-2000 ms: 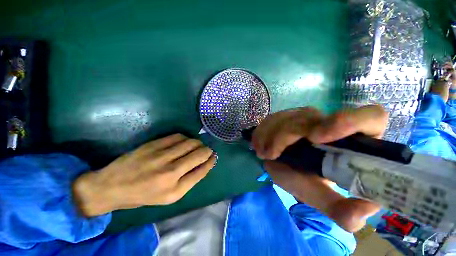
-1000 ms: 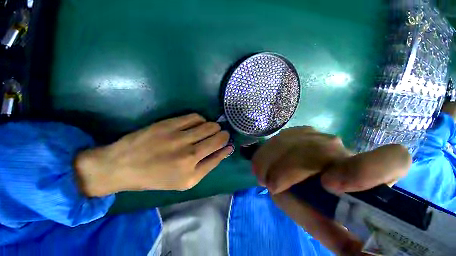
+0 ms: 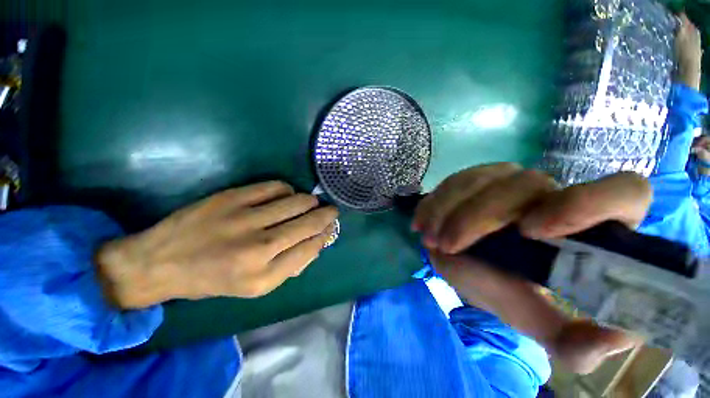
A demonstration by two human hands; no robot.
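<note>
A round silver screw plate (image 3: 372, 148) with a dark rim and many small holes lies on the green mat. My right hand (image 3: 498, 210) is closed around an electric screwdriver (image 3: 623, 291); its black nose points left at the plate's lower right rim, and the bit's tip cannot be made out. My left hand (image 3: 226, 241) rests palm down left of and below the plate. A small silvery module (image 3: 333, 232) shows at its fingertips, mostly hidden by the fingers. A small white tab (image 3: 317, 190) shows above the fingers, beside the plate's rim.
A black compartment tray (image 3: 45, 116) with silver and yellow modules stands at the left edge. Shiny clear blister trays (image 3: 607, 116) are stacked at right. Beyond them are another person's arm and blue sleeve (image 3: 681, 148). The green mat (image 3: 218, 70) lies under the work.
The screwdriver nose moved from the plate's lower rim down toward the left fingertips, then back up to the plate's lower right rim. The left hand stays around the module. The camera view shifted somewhat.
</note>
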